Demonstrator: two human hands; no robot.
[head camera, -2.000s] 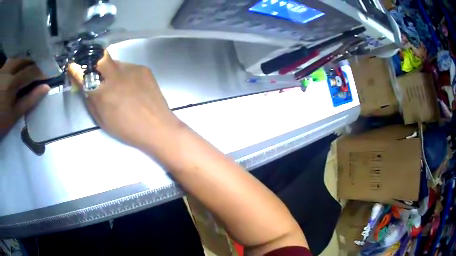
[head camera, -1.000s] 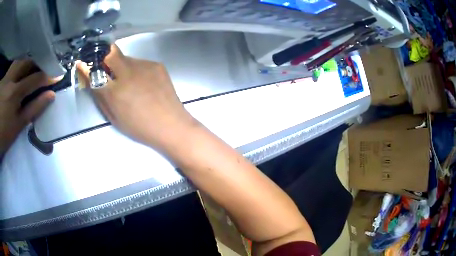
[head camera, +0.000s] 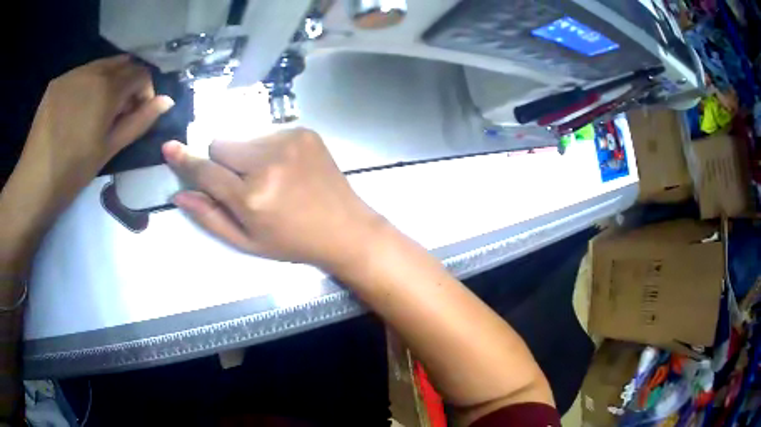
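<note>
The white-grey sewing machine (head camera: 501, 50) spans the top, with a blue-lit display. Its needle area (head camera: 204, 71) is washed out by bright light. Black cloth (head camera: 158, 138) lies on the machine bed (head camera: 150, 185), left of the needle area. My left hand (head camera: 96, 113) holds this cloth at the far left, thumb and fingers on it. My right hand (head camera: 271, 188) is just in front of the needle area, its index fingertip at the cloth's right edge; it grips nothing that I can see.
A ruler strip (head camera: 250, 324) runs along the table's front edge. Dark and red slim tools (head camera: 576, 104) sit on the machine body. Brown cartons (head camera: 655, 283) and colourful material are at the right. Black cloth (head camera: 517, 308) hangs below the table, near a red object (head camera: 430, 396).
The view has shifted, so the machine appears further right. My left hand has drawn black cloth out to the left of the needle area. My right hand has come away from the needle area towards me.
</note>
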